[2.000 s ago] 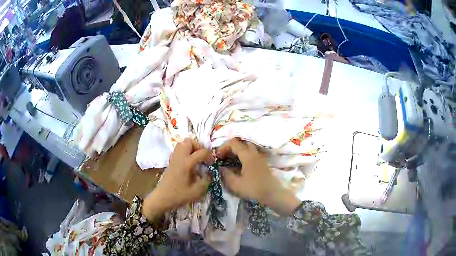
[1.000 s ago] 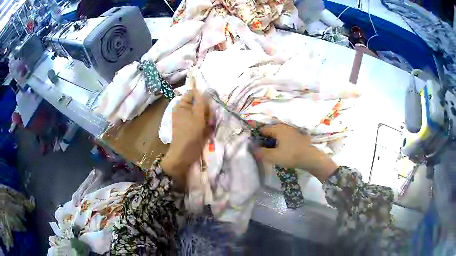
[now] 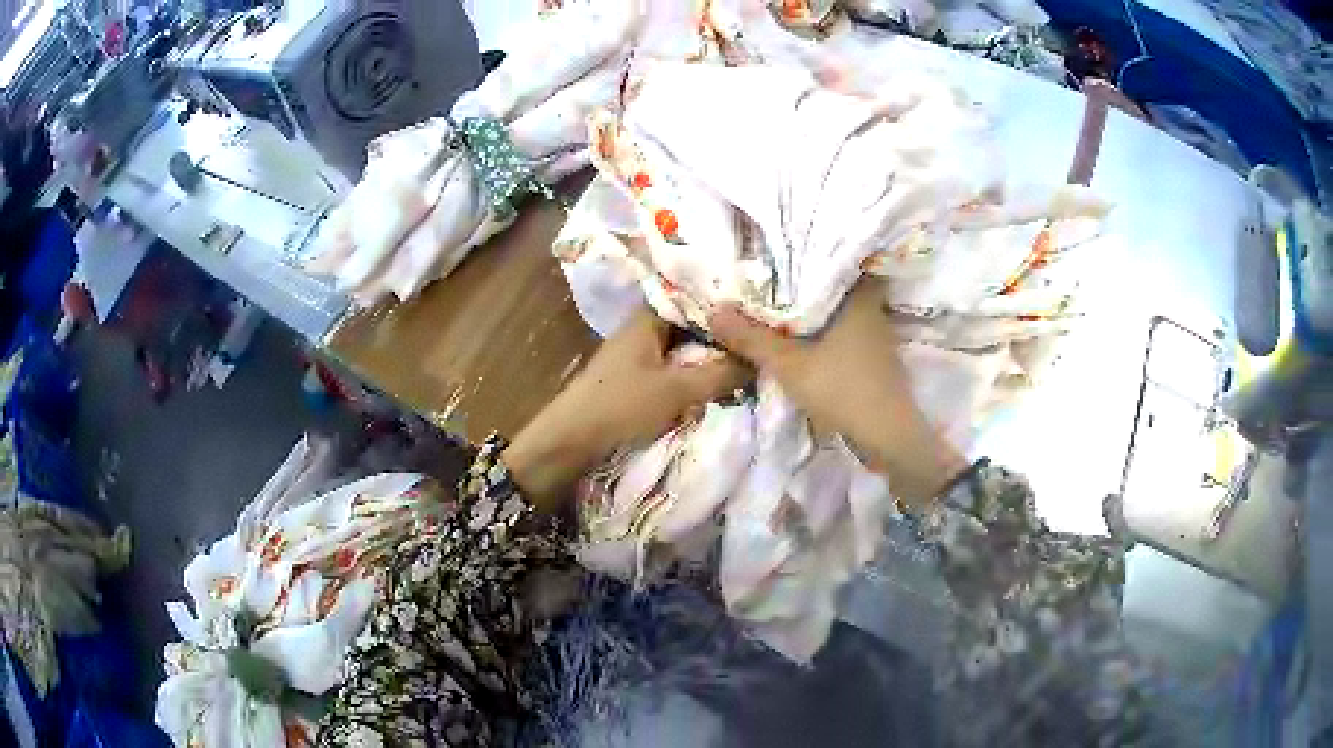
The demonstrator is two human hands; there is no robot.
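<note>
A thick floral fabric bundle (image 3: 819, 190), white with orange flowers, lies fanned out on the table. My left hand (image 3: 629, 402) and my right hand (image 3: 841, 380) meet at its middle and grip the gathered cloth, with the thumbs close together. The shorter ends of the bundle hang below my hands over the table's front edge. My fingertips are partly hidden in the cloth. No tie strip can be made out at my hands. A second bundle (image 3: 395, 227) lies to the left, tied with a patterned dark green strip (image 3: 500, 164).
A tan board (image 3: 453, 344) lies at the left table edge. The sewing machine head (image 3: 1286, 292) and bed cover (image 3: 1184, 424) are at right. A grey machine part (image 3: 329, 81) stands at upper left. Another tied floral bundle (image 3: 314, 599) is at lower left, below table height.
The view has shifted, so the table sits higher and further right. My hands have come together at the bundle's middle. The patterned strip that hung by my right hand no longer shows there.
</note>
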